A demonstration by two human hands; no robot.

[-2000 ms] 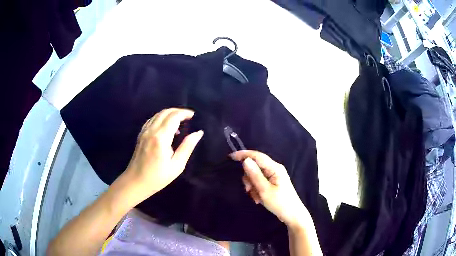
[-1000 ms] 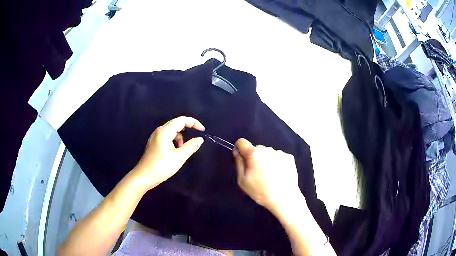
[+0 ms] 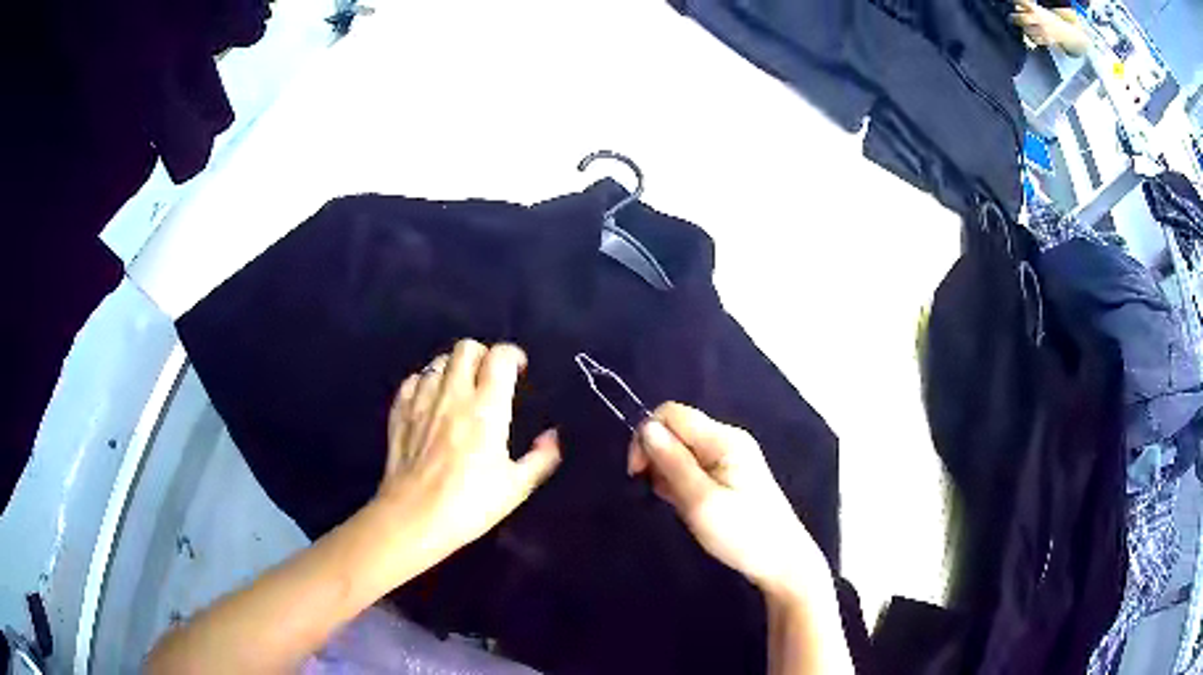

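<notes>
A black jacket (image 3: 396, 277) lies spread on the white tabletop (image 3: 435, 92). A clothes hanger (image 3: 636, 251) is in its neck, with the dark hook pointing away from me. My left hand (image 3: 462, 442) rests on the jacket front, thumb apart from the fingers, with nothing visible in it. My right hand (image 3: 712, 481) holds a thin silvery wire tool (image 3: 610, 388) between thumb and fingers. The tool's looped tip points up and left, over the jacket, apart from my left hand. Buttons and buttonholes cannot be made out on the dark cloth.
More black garments (image 3: 1022, 448) with hanger hooks lie at the right. Folded dark garments (image 3: 937, 125) lie at the far side. Blue-grey cloth (image 3: 1102, 310) is at the far right. Dark cloth (image 3: 79, 172) hangs at the upper left. Another person's hand (image 3: 1051, 27) shows at the upper right.
The wire tool has moved away from my left fingertips, back to the right. My left hand has opened from a pinch and lies flatter, lower on the jacket.
</notes>
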